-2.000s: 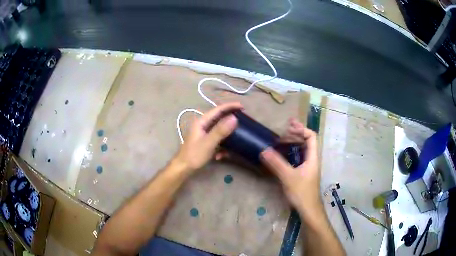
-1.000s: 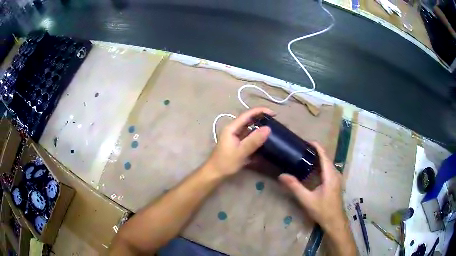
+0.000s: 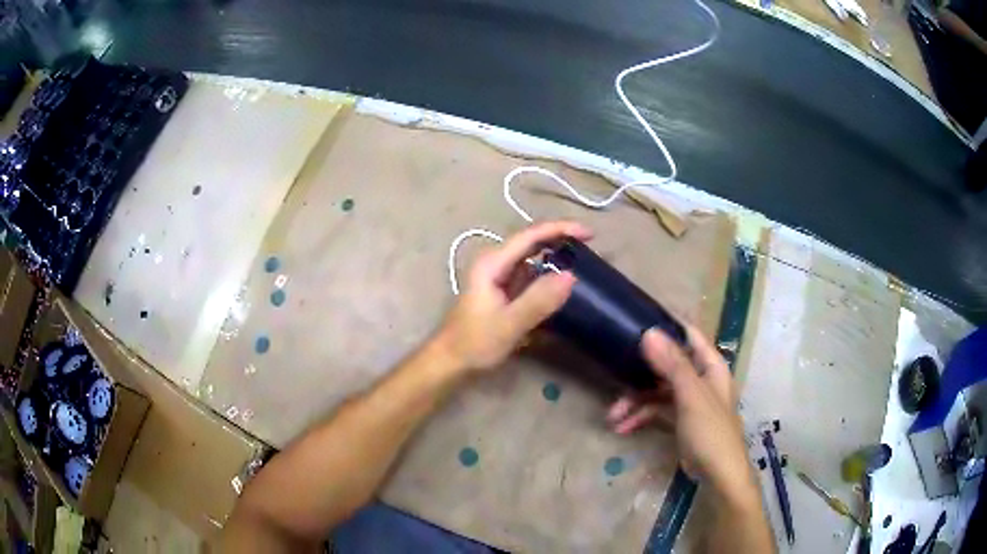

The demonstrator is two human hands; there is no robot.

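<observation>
A matte black cylindrical housing (image 3: 612, 308) lies tilted between my hands, above the brown paper. My left hand (image 3: 503, 292) holds its upper left end, with the thumb and fingers around the rim. My right hand (image 3: 693, 390) holds the lower right end, thumb on top and fingertips below. A white cable (image 3: 644, 114) runs from over the conveyor and passes behind my left hand. Something small and white shows at the housing's left end. Whether the cable is plugged in there, I cannot tell.
The dark green conveyor (image 3: 433, 65) crosses the back. A cardboard box of black discs with pale rings (image 3: 119, 438) stands at the left, below a black tray (image 3: 87, 152). At the right lie slim tweezers (image 3: 777, 487), a yellow-green handled screwdriver (image 3: 863, 465) and a silver box with blue flap (image 3: 933, 460).
The view has shifted right since the first frame. My right thumb has moved from the housing's lower side onto its top, with the fingers now below. My left hand keeps its hold.
</observation>
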